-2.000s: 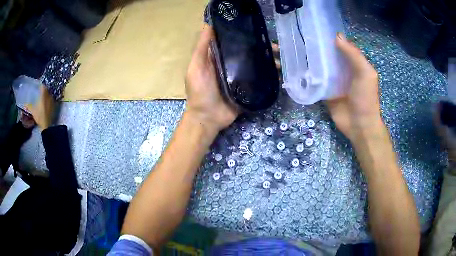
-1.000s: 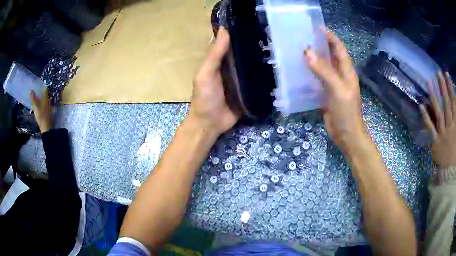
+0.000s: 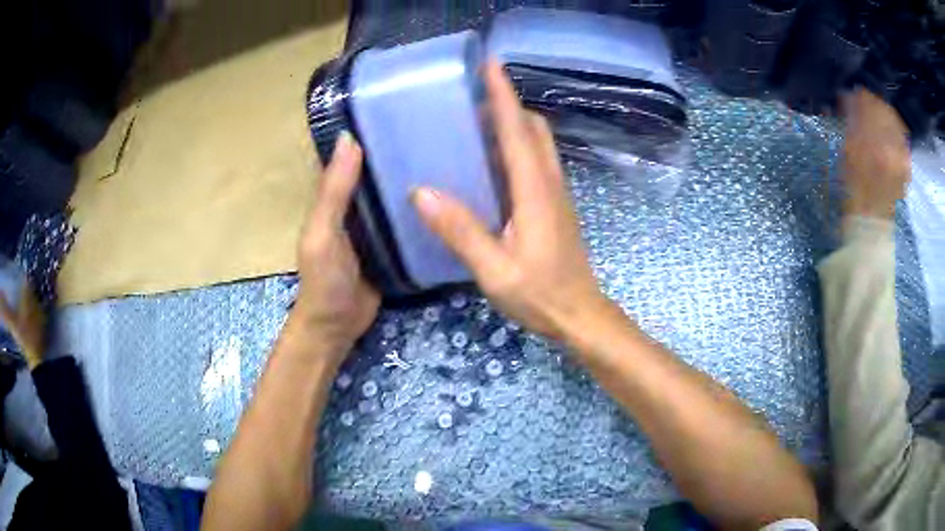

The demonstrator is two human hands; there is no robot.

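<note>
My left hand holds the black base from its left side. My right hand lies on the translucent tank, fingers along its right edge and thumb on its face. Tank and base are together, tank on top; whether they are fully joined I cannot tell. Small round plugs lie loose on the bubble wrap just below the unit. Another joined unit, translucent over black, lies behind my right hand with clear plastic film at its near side.
Bubble wrap covers the table. The cardboard sheet lies at left. A neighbour's hand and pale sleeve are at right. Another person's hand and dark sleeve are at the left edge. Dark shapes fill the upper right corner.
The tank and base have come together and moved left in my hands, tank face turned up. The other joined unit, earlier at the neighbour's hand on the right, now lies behind my right hand.
</note>
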